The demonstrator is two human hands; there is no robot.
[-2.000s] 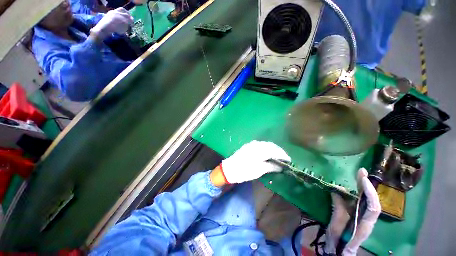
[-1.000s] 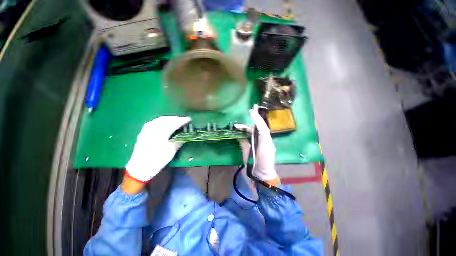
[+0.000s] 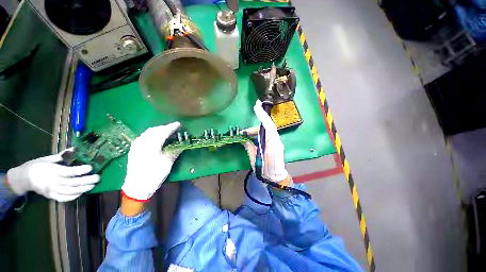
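A green circuit board (image 3: pixel 210 141) is held nearly edge-on above the front of the green mat, with small parts standing along its top edge. My left hand (image 3: pixel 152 159), in a white glove with a red cuff edge, grips its left end. My right hand (image 3: pixel 272 147), also gloved, is at its right end and holds the soldering iron (image 3: pixel 261 143) with its black cable. The iron's upper end reaches the iron stand (image 3: pixel 273 84); its tip cannot be made out.
Another person's gloved hand (image 3: pixel 53 177) holds a second circuit board (image 3: pixel 104 142) at the mat's left. Behind are a fume hood (image 3: pixel 189 85), blower (image 3: pixel 96 32), bottle (image 3: pixel 227 40) and fan (image 3: pixel 269 34). A yellow sponge (image 3: pixel 286 115) and blue stick (image 3: pixel 81 98) flank the mat.
The view has swung right. My hands still hold the board, now level in view. Another person's hand with a second board has come in from the left.
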